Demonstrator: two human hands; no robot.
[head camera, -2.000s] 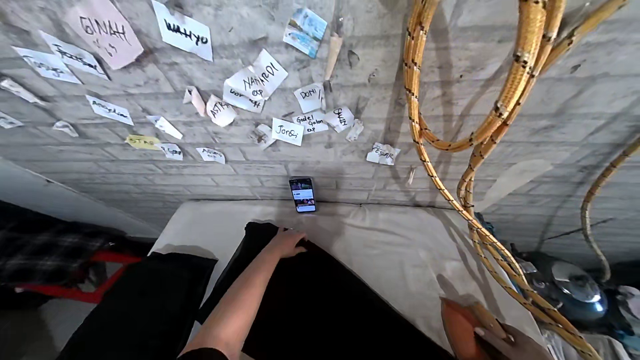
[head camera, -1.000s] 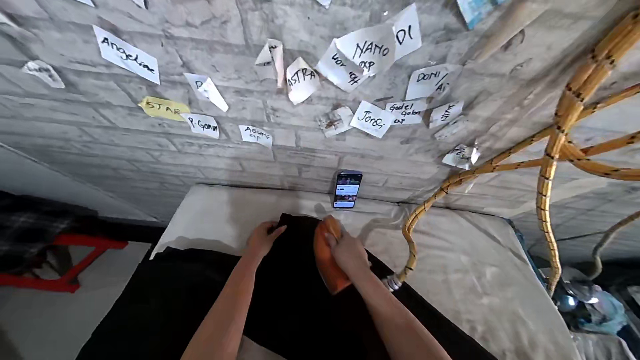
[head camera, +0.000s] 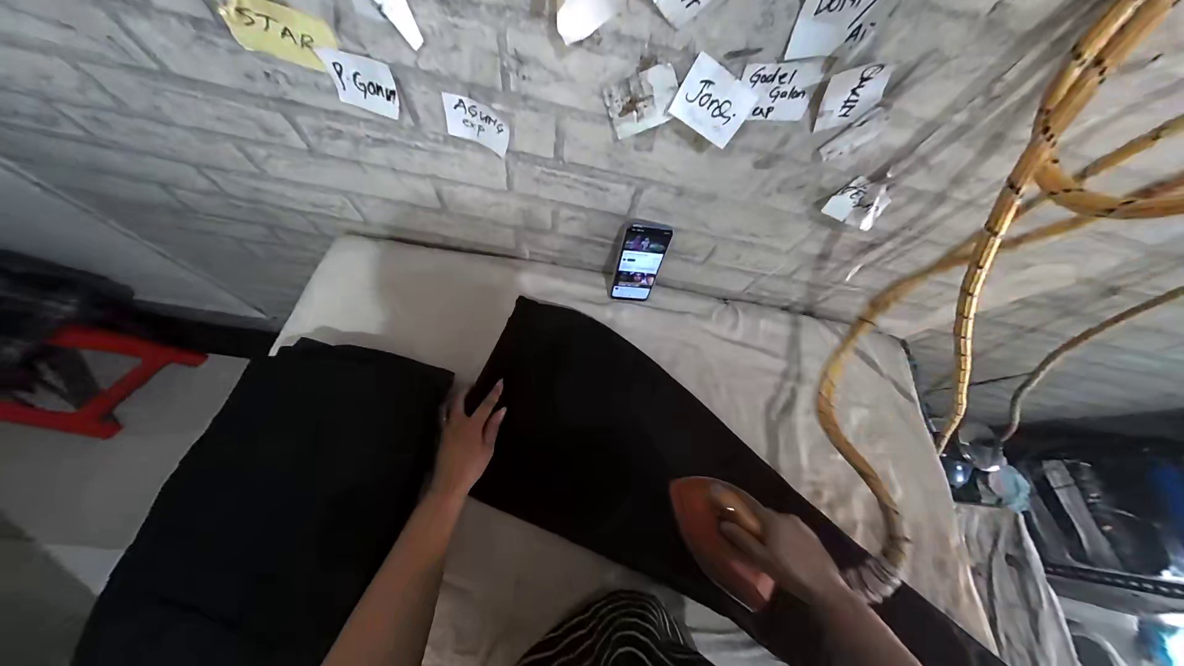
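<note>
My right hand (head camera: 777, 546) grips the handle of an orange clothes iron (head camera: 708, 532), which rests on a black trouser leg (head camera: 592, 435). The leg lies diagonally across the cream-coloured cloth of the ironing table (head camera: 435, 287). My left hand (head camera: 470, 439) lies with spread fingers on the leg's left edge, holding nothing. Left of that hand, another dark piece of cloth (head camera: 305, 462) hangs over the table's side. A thick hose or cord in yellowish braided cover (head camera: 837, 407) runs down to the back of the iron.
A smartphone (head camera: 641, 262) leans upright against the grey brick-patterned wall (head camera: 361, 176), which bears taped paper notes. More of the looped cord (head camera: 980, 259) hangs at the right. A red frame (head camera: 111, 388) stands at the left, and dark clutter (head camera: 1110, 499) lies at the far right.
The iron in my right hand has moved from the upper end of the trouser leg toward its lower right. My left hand has shifted down the leg's left edge.
</note>
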